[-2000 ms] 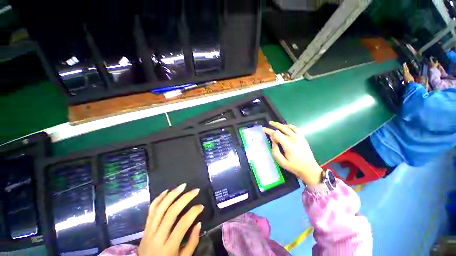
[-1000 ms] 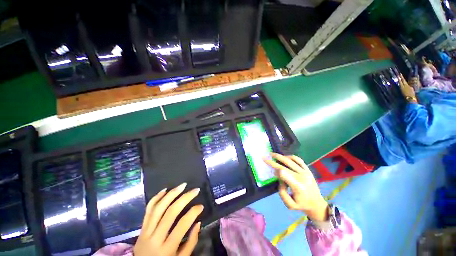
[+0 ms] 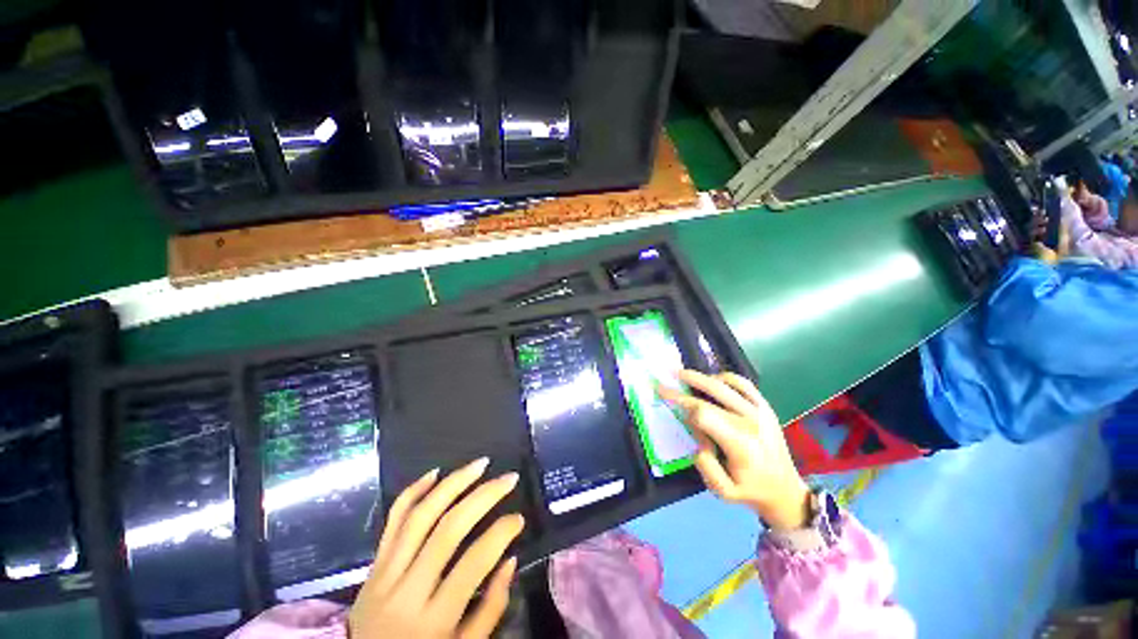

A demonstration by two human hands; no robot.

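A black phone tray (image 3: 456, 393) lies in front of me with phones in its slots and one slot without a phone. The rightmost phone (image 3: 651, 397) shows a white display with a green border and green at its top. My right hand (image 3: 739, 439) is over this phone, its fingertips at the right part of the screen, holding nothing. The phone beside it (image 3: 568, 418) and two phones at the left (image 3: 318, 468) show dark screens with green and white text. My left hand (image 3: 439, 562) is spread over the front of the bare slot, holding nothing.
A raised rear tray (image 3: 618, 119) with dark phones stands on a wooden board (image 3: 300, 252) with pens on it. Another tray is partly under mine; one lies at far left (image 3: 94, 343). A metal post (image 3: 849, 94) stands behind. A person in blue (image 3: 1048, 350) is at right, near a red stool (image 3: 836, 439).
My right hand has moved from the phone's upper edge down along its right side. The green at the top of the white screen has grown. My left hand stays almost in place.
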